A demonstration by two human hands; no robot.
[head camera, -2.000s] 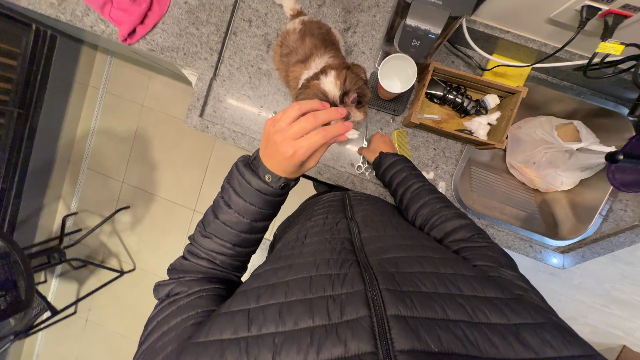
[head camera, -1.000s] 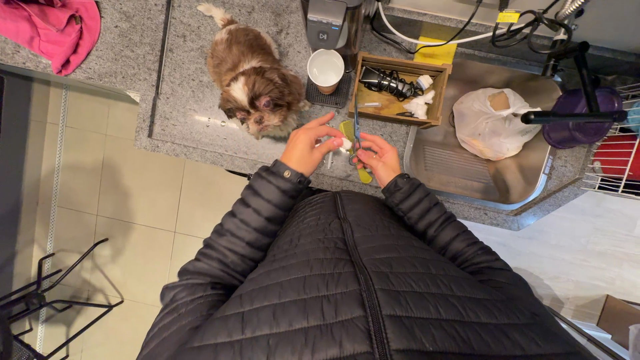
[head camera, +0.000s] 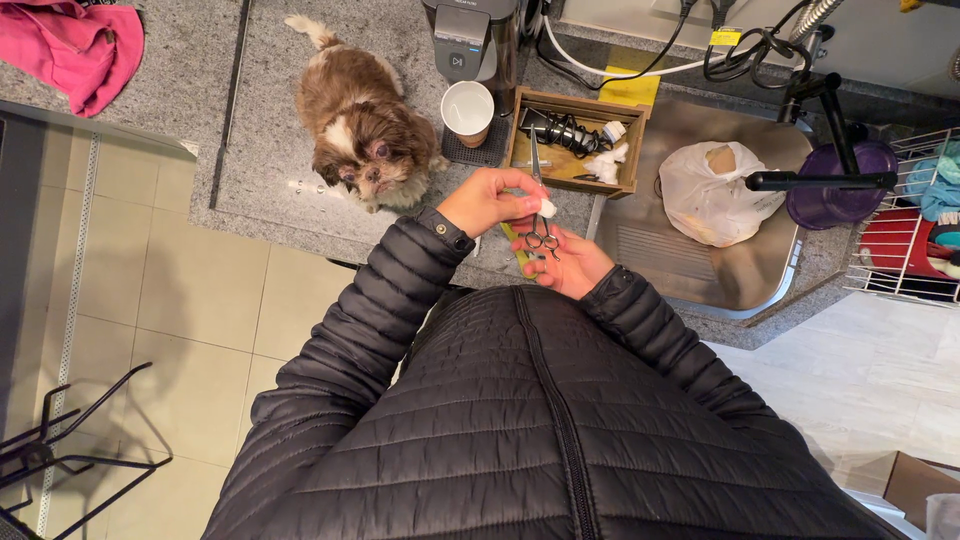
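My left hand (head camera: 495, 201) pinches a small white piece of cotton (head camera: 547, 208) between thumb and fingers, against the scissors. Metal hair scissors (head camera: 535, 172) lie across my right hand (head camera: 566, 259), their finger rings over its fingers and their blades pointing away from me towards the wooden box. The palm of that hand is turned up. A brown and white dog (head camera: 367, 142) stands on the granite counter to the left of my hands, its face turned up. Partly behind my right fingers is a yellow-green object (head camera: 517, 251).
A wooden box (head camera: 637, 146) holds a corded black clipper (head camera: 559, 131) and cotton (head camera: 606, 163). A paper cup (head camera: 467, 112) stands at the coffee machine (head camera: 465, 45). In the steel sink (head camera: 645, 262) sits a white plastic bag (head camera: 712, 202), near a black faucet (head camera: 817, 181). Pink cloth (head camera: 75, 52) lies far left.
My left hand has left the dog's head and now holds cotton by my right hand. The scissors, low near the counter's edge two seconds ago, are raised. The dog's face has turned up.
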